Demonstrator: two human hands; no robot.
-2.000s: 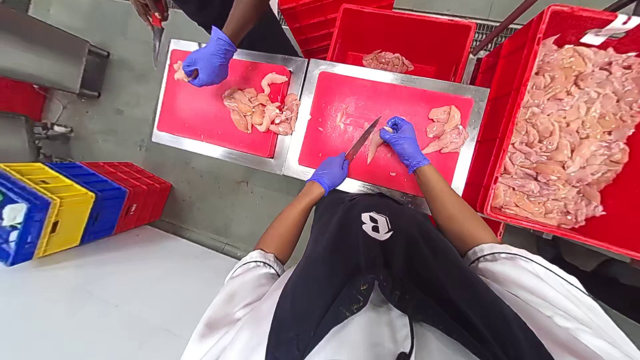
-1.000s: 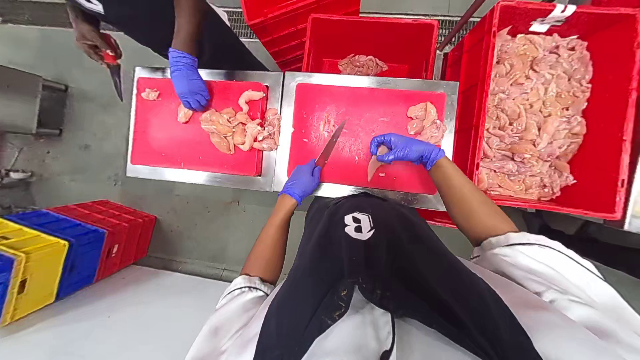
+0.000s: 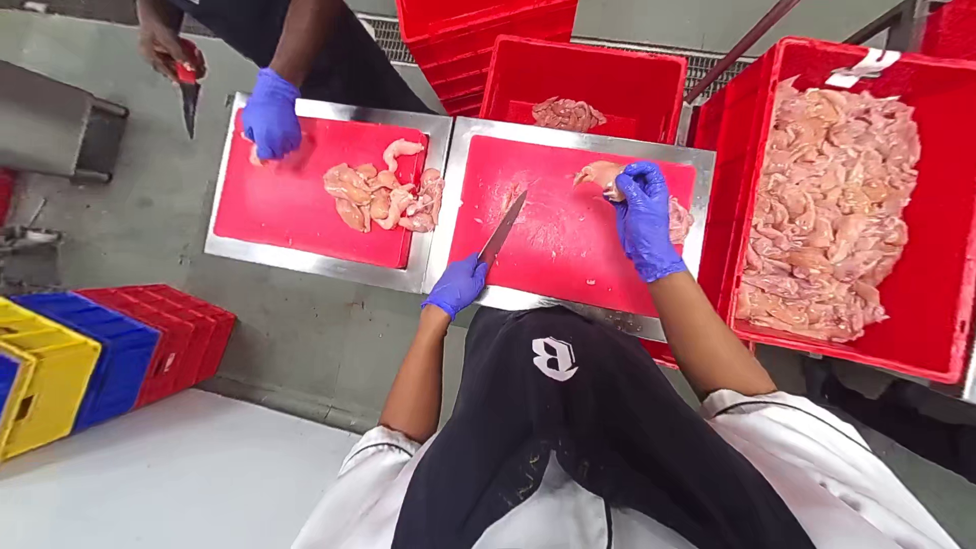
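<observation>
My left hand [image 3: 457, 285], in a blue glove, grips a knife [image 3: 505, 229] whose blade lies over the left part of the red cutting board [image 3: 564, 252]. With its fingers closed on the end of a raw chicken piece [image 3: 598, 174], my right hand [image 3: 646, 217], also gloved in blue, is over the board's right side. More raw chicken [image 3: 679, 221] lies at the right edge of the board, partly hidden behind that hand. Pale scraps are scattered across the board's middle.
At left, a co-worker's gloved hand [image 3: 272, 114] touches chicken on another red board [image 3: 282, 213]; the other hand holds a red-handled knife [image 3: 189, 91]. A red crate [image 3: 942, 229] of chicken stands right, another crate [image 3: 587, 72] ahead. Stacked crates [image 3: 118, 351] stand lower left.
My right hand has moved from the board's middle to the pile at its right and now holds a chicken piece there. The knife stays in my left hand.
</observation>
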